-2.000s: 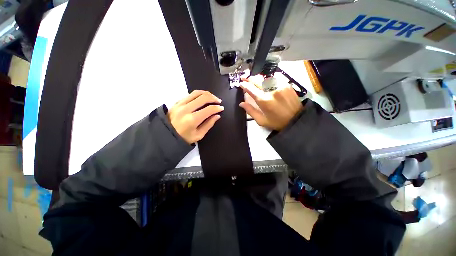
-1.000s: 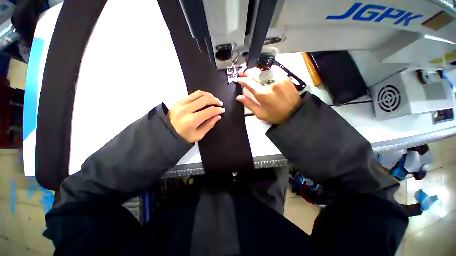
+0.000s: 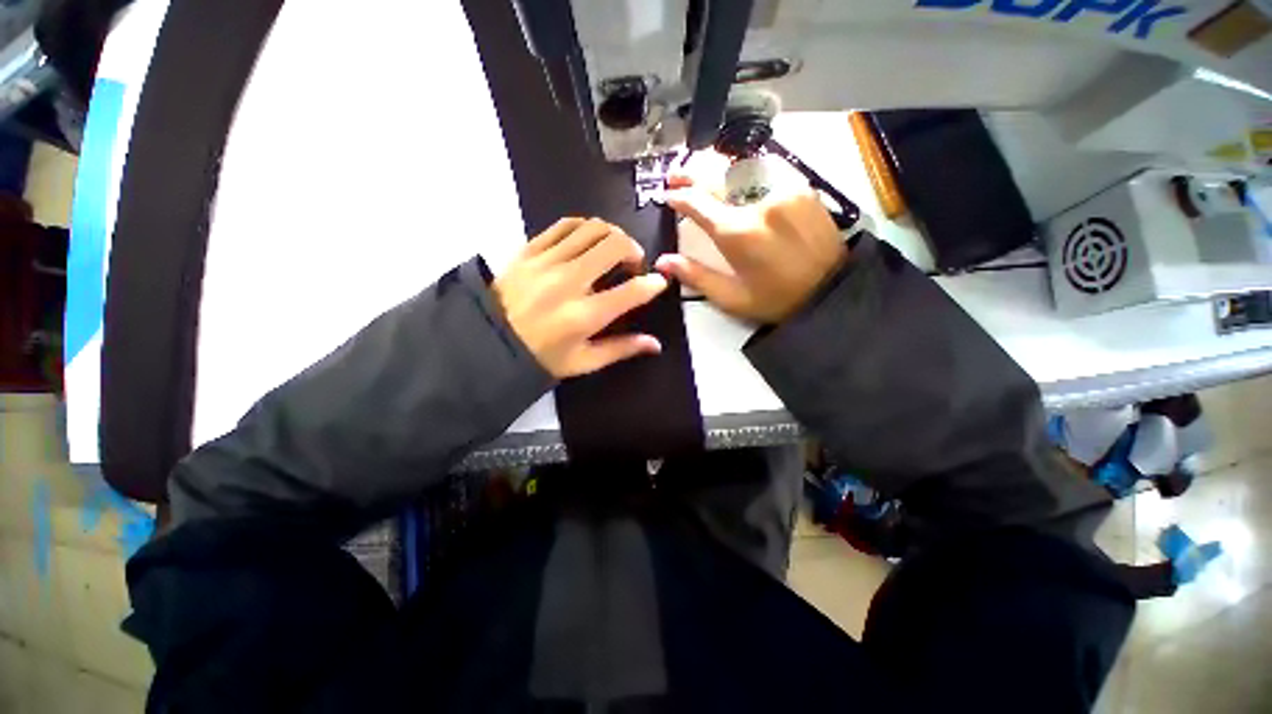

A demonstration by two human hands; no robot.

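A long dark fabric strip (image 3: 628, 398) lies under the sewing machine head (image 3: 635, 70) and hangs over the table's front edge. The small shiny presser foot (image 3: 652, 180) sits on the strip near its right edge. My left hand (image 3: 579, 296) lies flat on the strip with its fingers spread, below the foot. My right hand (image 3: 753, 251) is at the strip's right edge, its index fingertip beside the foot and its thumb on the edge, close to my left fingertips. Whether it pinches the fabric is hard to tell.
Another dark fabric piece (image 3: 151, 279) curves along the table's left side. Black thread snips (image 3: 823, 188), an orange-yellow strip (image 3: 879, 165) and a dark phone (image 3: 956, 188) lie right of the foot. A white vented box (image 3: 1130, 251) stands far right.
My left hand has shifted slightly up and right on the strip, with its fingers more spread and nearer my right hand. The view has tilted slightly, so the machine sits higher in the picture.
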